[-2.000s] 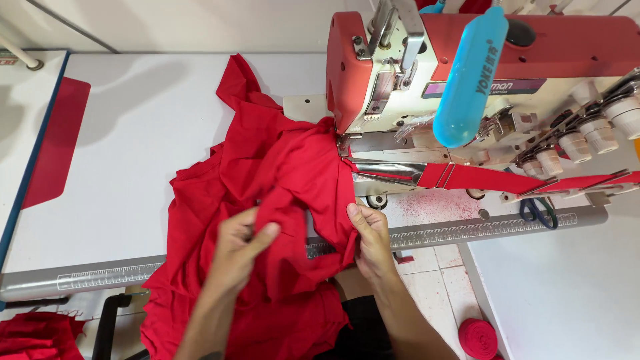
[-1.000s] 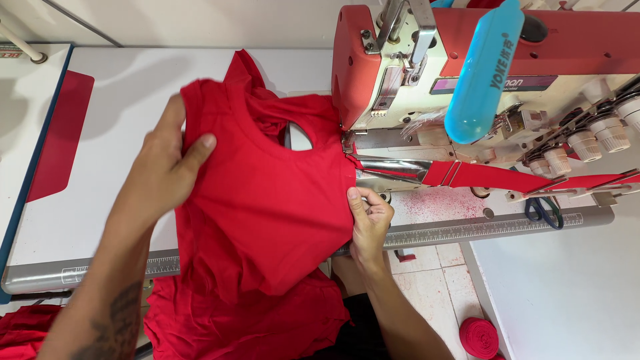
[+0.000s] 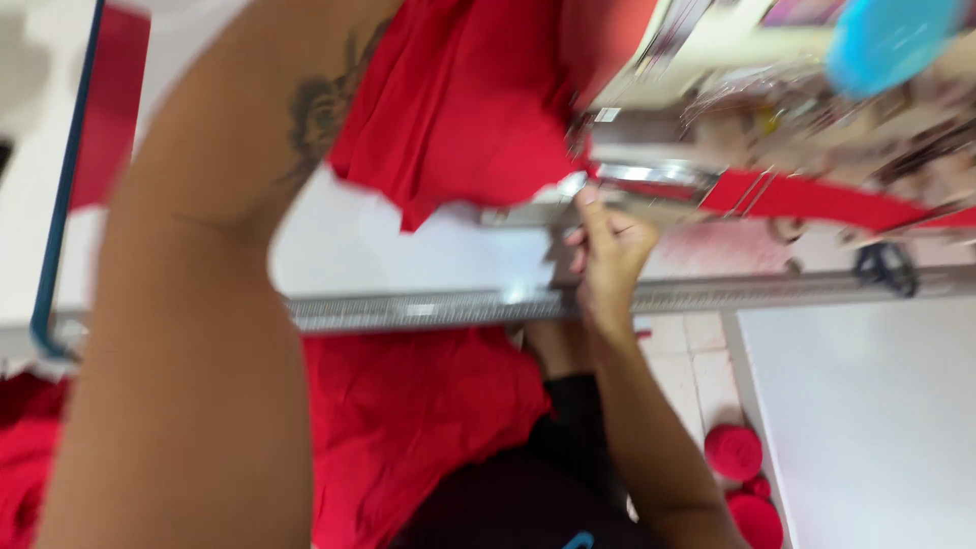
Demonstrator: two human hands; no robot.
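Observation:
Red fabric lies bunched on the white table, its right edge at the needle area of a red and cream sewing machine. My left arm reaches up past the top edge of the view, so my left hand is out of sight. Close to the needle area is my right hand, with thumb and fingertips near the fabric edge and the metal binding folder; blur hides whether it pinches anything. A red fabric strip runs into the folder from the right.
A ruler strip edges the table. Dark scissors lie at the right, below the strip. More red fabric rests over my lap. Red rolls stand on the floor. A blue object hangs before the machine.
My left hand has moved up and out of view from the held fabric at the left. The fabric has shifted up the table, off its front edge. My right hand is now nearer the folder.

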